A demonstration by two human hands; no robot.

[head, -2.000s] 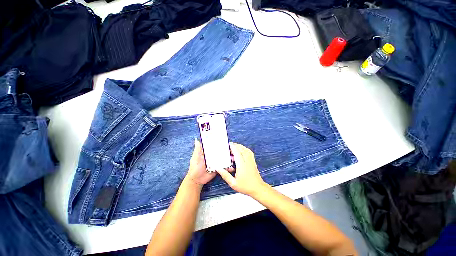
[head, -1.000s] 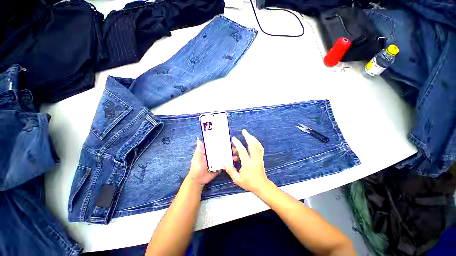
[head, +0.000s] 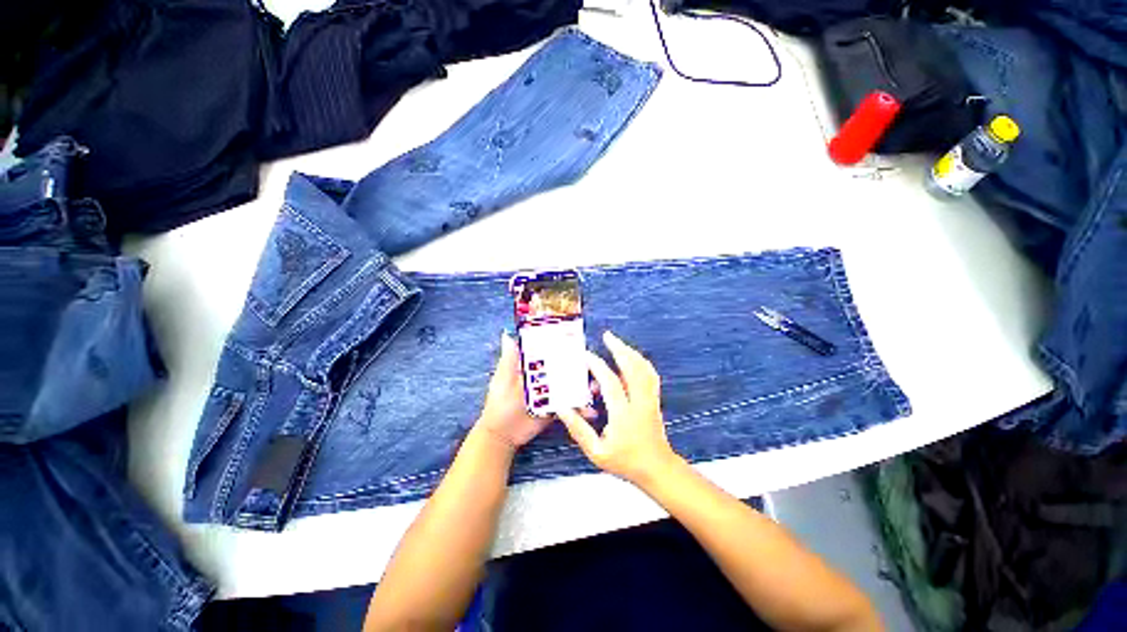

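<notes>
A smartphone (head: 552, 349) with a lit screen, a picture at its top and small pictures low on its left, is held upright over the jeans. My left hand (head: 513, 398) holds its lower left side. My right hand (head: 628, 414) is at its lower right, fingers spread, thumb at the screen's bottom edge; whether it also bears the phone is hard to tell. Blue jeans (head: 704, 333) with dark motifs lie spread on the table, one leg angled to the back, the waistband (head: 352, 333) at the left with a dark patch (head: 277, 467). Thread snips (head: 796, 331) lie on the near leg.
The white table (head: 742, 173) holds a red thread cone (head: 865, 128), a yellow-capped bottle (head: 974, 157) and a dark cable (head: 717, 82). Black garments (head: 148, 111) lie at the back left. Denim heaps lie at the left (head: 68, 333) and right (head: 1081, 247). Dark cloth (head: 989, 519) lies below the right edge.
The phone screen has changed from mostly white to a page with pictures. My right fingers first spread away from the phone, then stay near it. The view has shifted slightly; the jeans have not been moved.
</notes>
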